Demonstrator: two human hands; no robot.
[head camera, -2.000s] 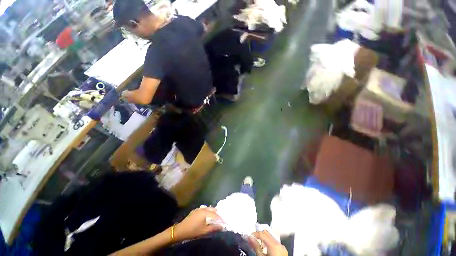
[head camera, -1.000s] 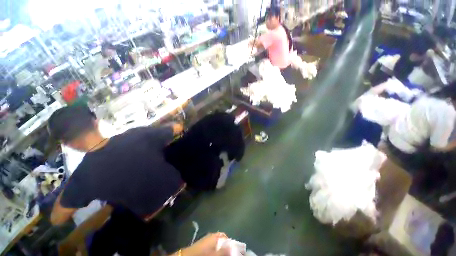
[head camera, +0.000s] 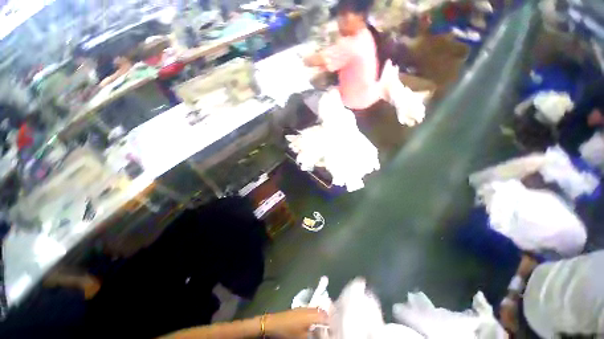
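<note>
My left hand (head camera: 310, 322), with a thin yellow bracelet on its wrist, reaches in from the bottom edge, left of centre. Its fingers are closed on a bright white garment piece (head camera: 356, 311), overexposed and partly cut off by the bottom edge. More white cloth (head camera: 447, 319) shows just to the right; I cannot tell if it is the same piece. My right hand is not in view.
A green aisle (head camera: 397, 218) runs to the upper right. A black garment heap (head camera: 218, 245) is at left. White garments (head camera: 341, 149) hang near a person in pink (head camera: 357, 66). A person's pale sleeve (head camera: 566, 294) is at right, below a white bundle (head camera: 533, 215).
The view has moved forward along the aisle. The person in the dark shirt has mostly left the view at lower left. More of my left hand and the white cloth shows.
</note>
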